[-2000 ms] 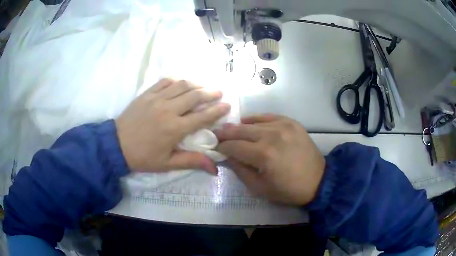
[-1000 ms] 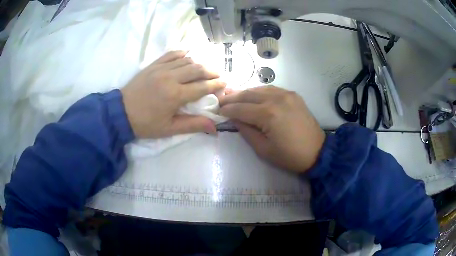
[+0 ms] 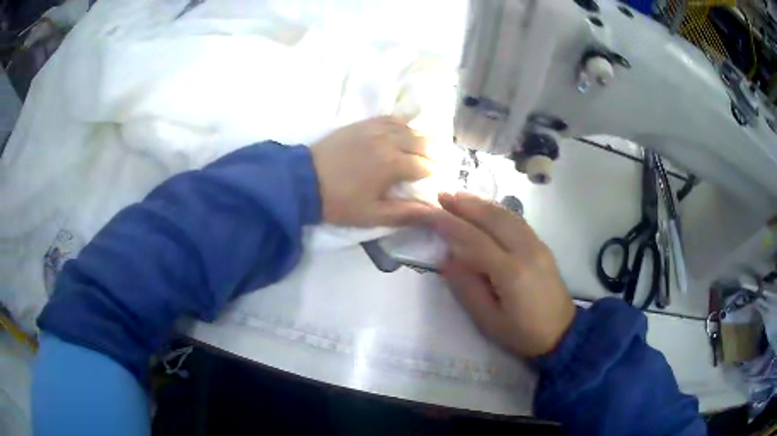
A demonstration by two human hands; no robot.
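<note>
A large white garment piece [image 3: 213, 85] fills the left and upper left and runs under the bright lamp spot at the presser foot [image 3: 467, 170]. My left hand [image 3: 371, 174] lies on the cloth just left of the foot, its thumb pointing toward my right hand. My right hand [image 3: 507, 272] is in front of the foot, its fingertips at the edge of the cloth, which they pinch beside my left thumb. The fingertips are partly hidden by glare and cloth. The sewing machine [image 3: 630, 77] stands at the upper right.
Black-handled shears [image 3: 630, 264] lie right of the needle, with a slim silver tool [image 3: 664, 247] against them. Small tools with a ring [image 3: 716, 328] lie at the far right. A printed ruler [image 3: 341, 342] runs along the table's front edge. A yellow bar [image 3: 19, 330] shows at far left.
The view has turned and shifted, showing more of the machine arm. Both hands and the cloth edge are closer to the presser foot than two seconds ago. A dark plate edge now shows below them.
</note>
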